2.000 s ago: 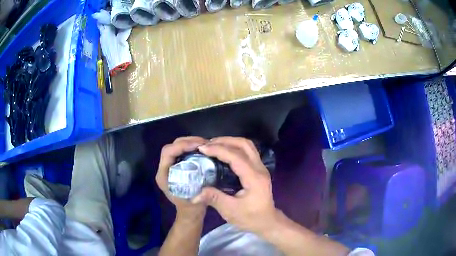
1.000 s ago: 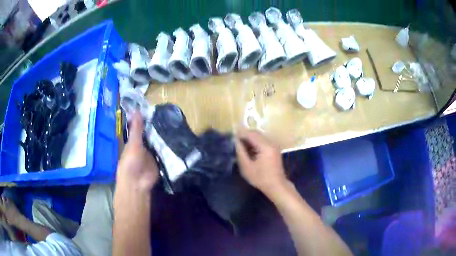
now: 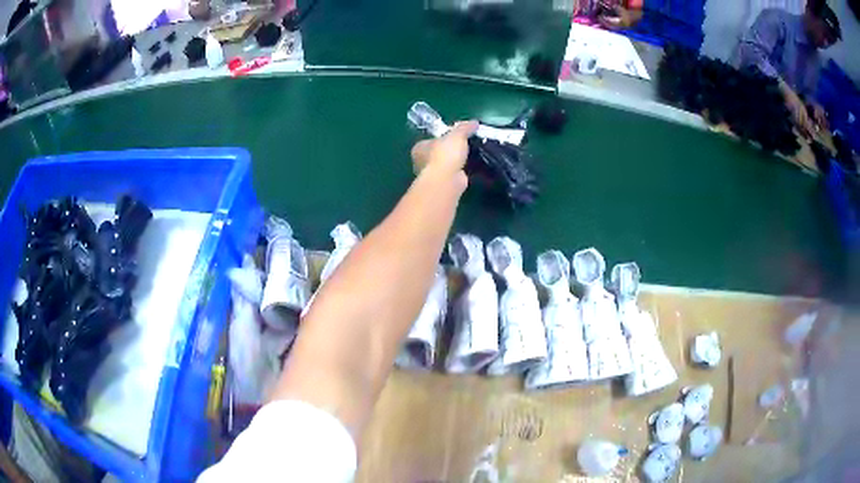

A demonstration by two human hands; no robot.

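My left hand (image 3: 443,153) reaches out over the green bench, fingers closed around a piece. The piece joins a white-grey patterned shell (image 3: 427,118), its knobbed end pointing up-left, to a glossy black moulded part (image 3: 509,170) hanging on the right. Whether it touches the bench cannot be told. My right hand is not in view. A row of white-grey flared shells (image 3: 519,307) stands along the cardboard board's back edge; my forearm hides part of the row.
A blue crate (image 3: 231,203) of black parts is at left. On the board (image 3: 424,443) are a white glue bottle (image 3: 598,457) and several round white caps (image 3: 668,423). A dark heap (image 3: 726,99) lies across the bench, near a person (image 3: 778,47) at upper right.
My left hand has moved forward with the piece, from near the board's front edge to over the green bench. My right hand has left the picture. The view has tilted up.
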